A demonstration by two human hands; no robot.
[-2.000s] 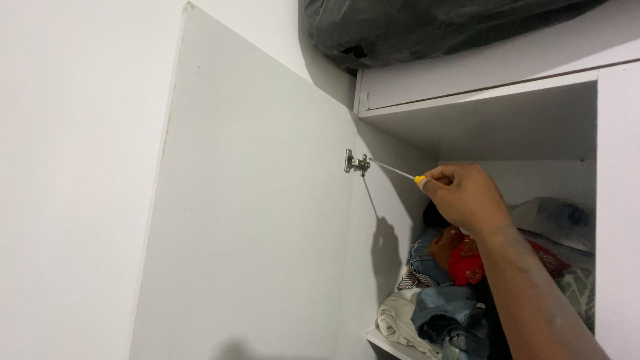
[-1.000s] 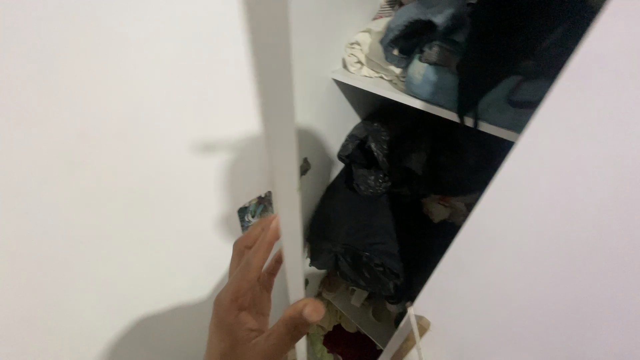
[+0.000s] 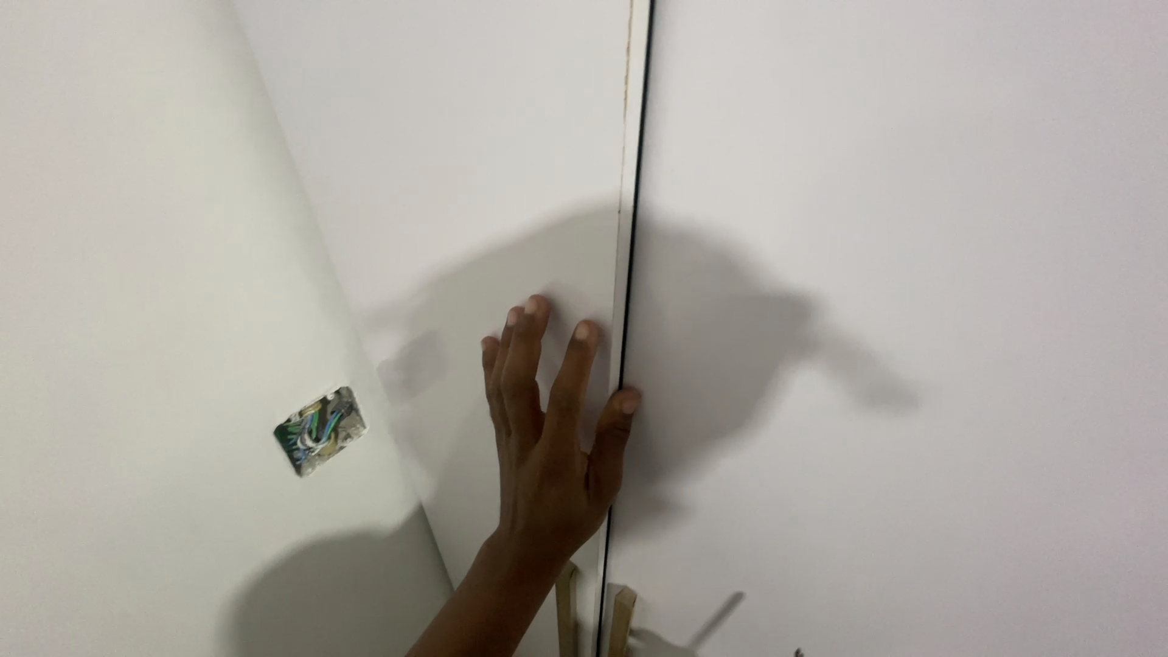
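Note:
My left hand lies spread against the white left cabinet door, fingers pointing up and thumb at the door's edge. That door stands almost closed beside the white right door, with a thin dark gap between them. Below the hand are two tan door handles, the left handle partly behind the wrist and the right handle just across the gap. My right hand is out of view; a thin shadow falls on the right door near the bottom.
On the white wall at the left, an uncovered electrical box shows colored wires. A small dark object, too cut off to identify, shows at the bottom edge.
The left door has swung nearly closed, hiding the shelves with clothes and the black plastic bag. The hand holding the yellow-tipped screwdriver two seconds ago is out of view. The view has shifted a lot.

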